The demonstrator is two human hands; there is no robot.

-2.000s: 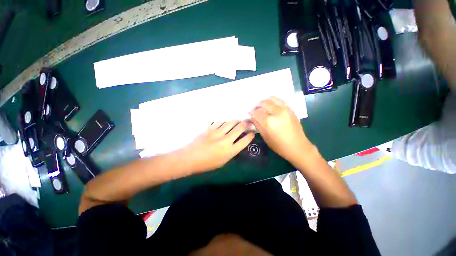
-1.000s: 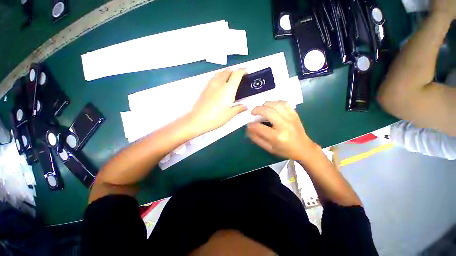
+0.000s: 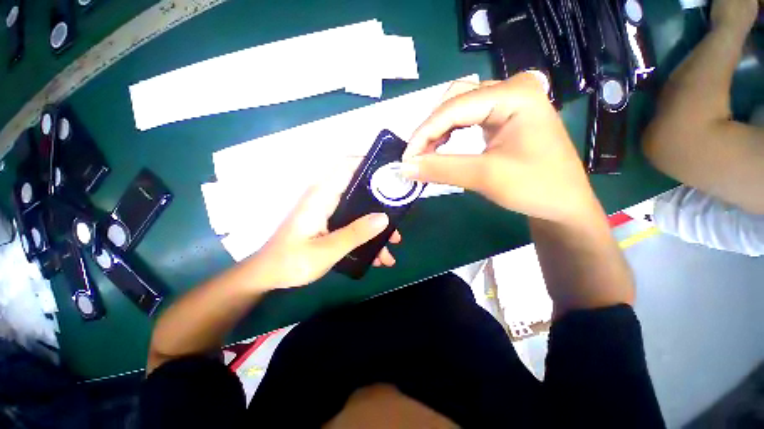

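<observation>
A glossy black box (image 3: 366,198) is held tilted above the white sheets, its white disc (image 3: 395,183) facing up near the far end. My left hand (image 3: 314,239) grips the box's near part, thumb on its face and fingertips at its right edge. My right hand (image 3: 511,151) is above the disc with thumb and index finger pinched together at it. A small whitish piece seems to be at the fingertips, hard to tell against the disc. The white sticker sheets (image 3: 260,180) lie under the hands.
A narrower white stack (image 3: 260,75) lies farther away. Loose black boxes (image 3: 138,209) are piled at the left, tightly packed ones (image 3: 523,38) at the far right. Another person's arm (image 3: 699,126) rests at the right. A pale speckled strip (image 3: 126,50) crosses the far left.
My left hand has lifted the black box off the sheets towards me, its white disc now showing instead of the ring mark. My right hand has risen to the disc.
</observation>
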